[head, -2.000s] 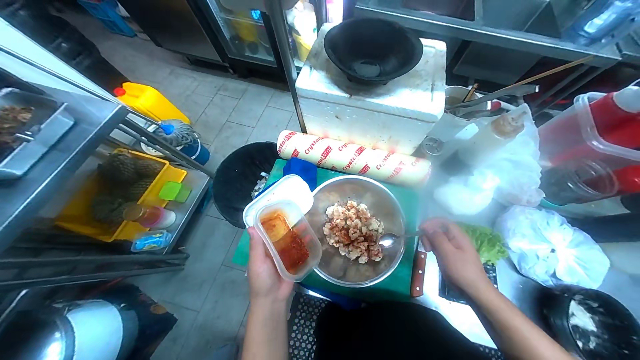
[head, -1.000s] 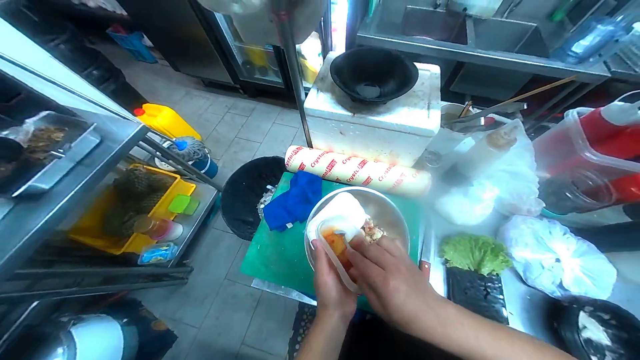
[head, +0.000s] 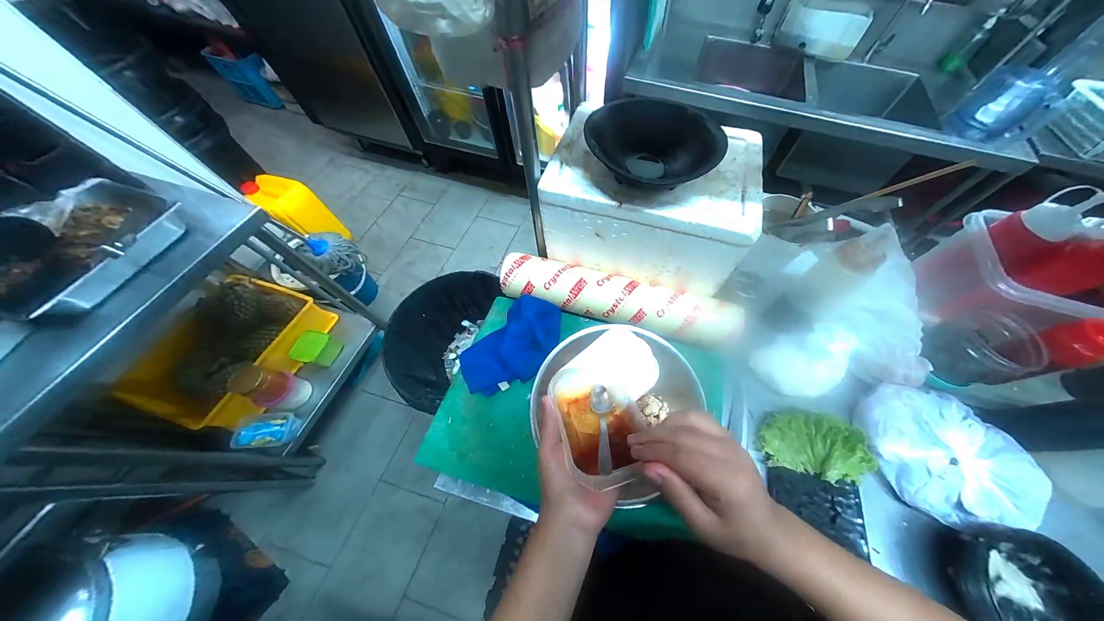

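My left hand (head: 573, 487) holds a clear plastic container (head: 580, 414) with orange-red sauce or powder, tilted over a steel bowl (head: 693, 366). A metal spoon (head: 602, 427) lies inside the container. The white lid (head: 617, 362) is at its far side, above the bowl. Fingers of my right hand (head: 703, 479) are bent at the container's right edge; whether they grip it I cannot tell. Pale chopped food (head: 653, 408) shows in the bowl, mostly hidden. Beneath is a green cutting board (head: 466, 440), with a blue cloth (head: 513, 345) on it.
A cling-film roll (head: 604, 293) lies behind the bowl, before a foam box (head: 647, 211) bearing a black bowl (head: 655, 142). Lettuce (head: 818, 446) and tied plastic bags (head: 953, 453) are at right. A black-lined bin (head: 431, 336) stands left of the board; steel shelving (head: 216, 224) stands farther left.
My right hand has moved from the bowl's right side to the container. The spoon, earlier in the food in the bowl, now lies in the container, which has moved over the bowl.
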